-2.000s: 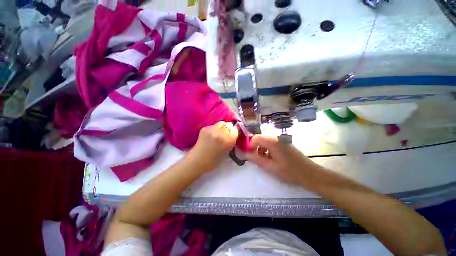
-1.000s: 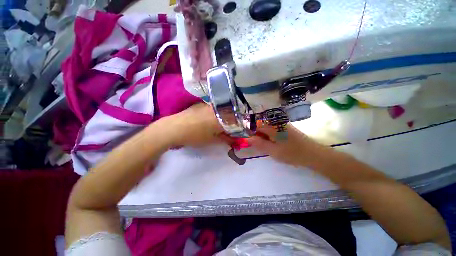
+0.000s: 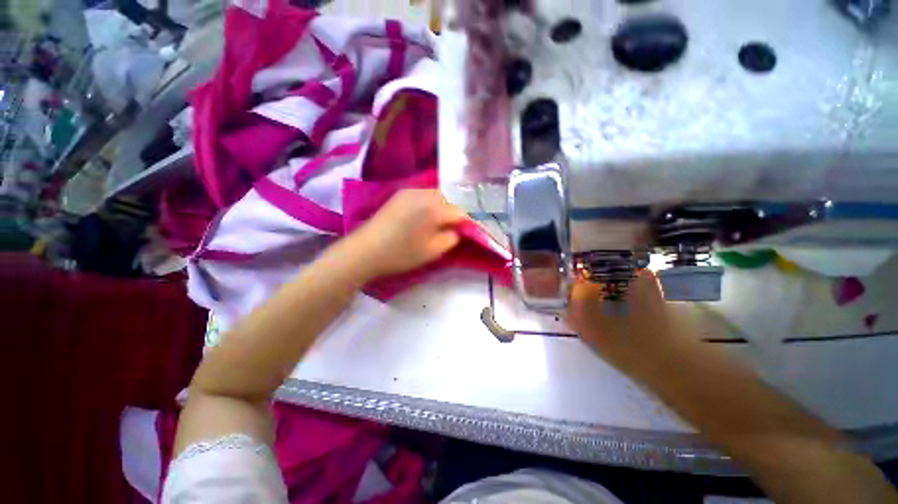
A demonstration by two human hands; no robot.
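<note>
The magenta and pale lilac garment (image 3: 286, 202) lies heaped left of the needle area. My left hand (image 3: 423, 228) grips its magenta part, with a fold stretched toward the chrome guard (image 3: 539, 236). My right hand (image 3: 620, 305) is right of the guard, partly behind the thread tension assembly (image 3: 612, 271); its fingertips are hidden, so I cannot tell whether it holds anything. The white sewing machine head (image 3: 689, 108) stands above. The presser foot and needle are hidden behind the guard.
A small dark hook-shaped part (image 3: 497, 325) is on the white table (image 3: 423, 345). Magenta scraps (image 3: 848, 289) and a green-edged item (image 3: 748, 258) lie under the machine arm. Dark red cloth (image 3: 79, 384) is at far left. More magenta fabric (image 3: 325, 448) hangs below the table edge.
My left hand has moved out from beside the guard to the left, drawing the magenta fabric into view. My right hand has parted from it to the right. The camera view has shifted.
</note>
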